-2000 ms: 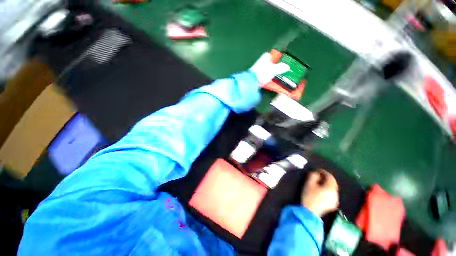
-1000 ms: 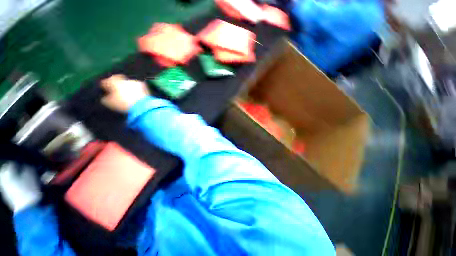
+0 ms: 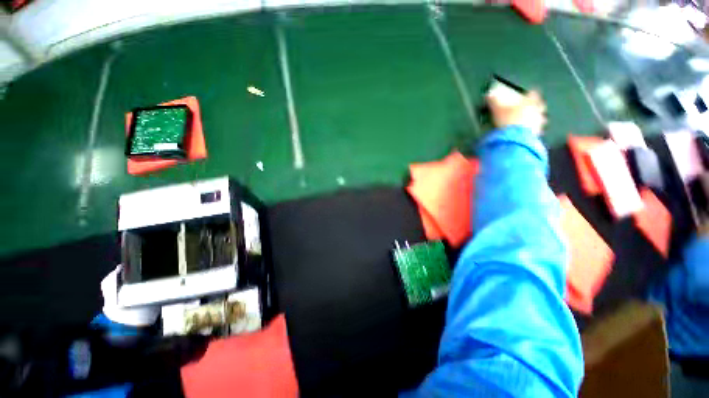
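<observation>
My right hand (image 3: 519, 113), bare and blurred, is stretched far out over the green conveyor, its fingers on a small dark-edged unit (image 3: 504, 82) with a pale patch. The unit's face is mostly hidden. My left hand (image 3: 128, 301), in a white glove, is at the left side of the screw feeder (image 3: 177, 288), partly hidden; its fingers cannot be made out. A green circuit board (image 3: 422, 272) lies on the black mat. A salmon-red foam pad (image 3: 245, 361) lies in front of the feeder.
A black-framed green unit (image 3: 159, 132) rests on a red pad on the conveyor (image 3: 365, 101). Loose red pads (image 3: 443, 194) lie on both sides of my right forearm. A cardboard box (image 3: 628, 350) and another person's blue sleeve (image 3: 688, 291) are at the right.
The view has swung back towards the conveyor. My right hand has moved from the black mat out over the belt and is now on a unit. Only one green board now shows on the mat.
</observation>
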